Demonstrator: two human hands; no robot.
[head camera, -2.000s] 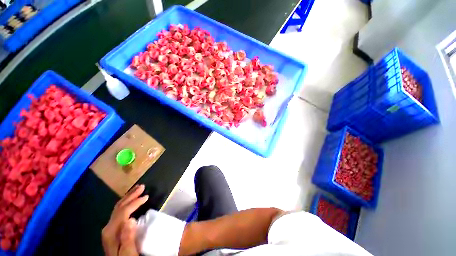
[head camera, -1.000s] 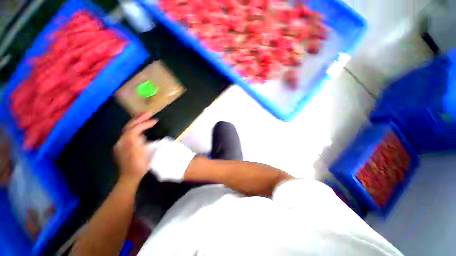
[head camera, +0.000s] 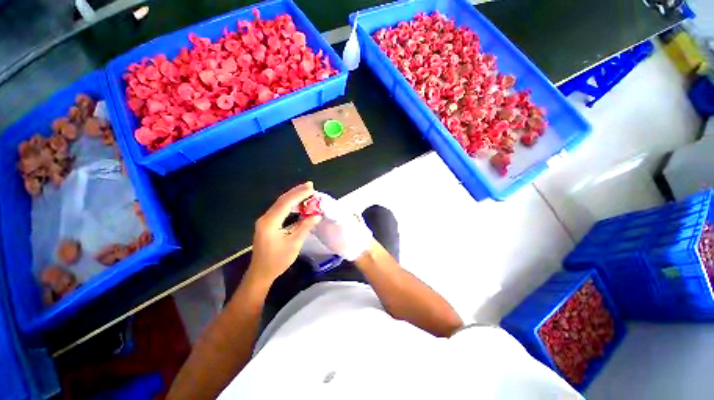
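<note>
A small red part (head camera: 311, 206) is held between my two hands, just off the bench's front edge. My bare left hand (head camera: 278, 234) pinches it from the left with thumb and fingers. My gloved right hand (head camera: 341, 228) is against its right side; its fingers are partly hidden and blurred into white. A green cup (head camera: 333, 128) stands on a stained cardboard pad (head camera: 326, 150) beyond my hands. The centre blue bin (head camera: 250, 123) holds a heap of red parts (head camera: 227, 78).
The left blue bin (head camera: 149, 211) holds brown parts (head camera: 48, 156) on plastic liner. The right blue bin (head camera: 462, 173) holds assemblies (head camera: 470, 94). A squeeze bottle (head camera: 351, 51) stands between bins. Blue crates (head camera: 642, 266) are on the floor at right.
The view has swung left, bringing the left bin fully into view. My hands now show together over the bench edge with a red part between them; none was visible in them before.
</note>
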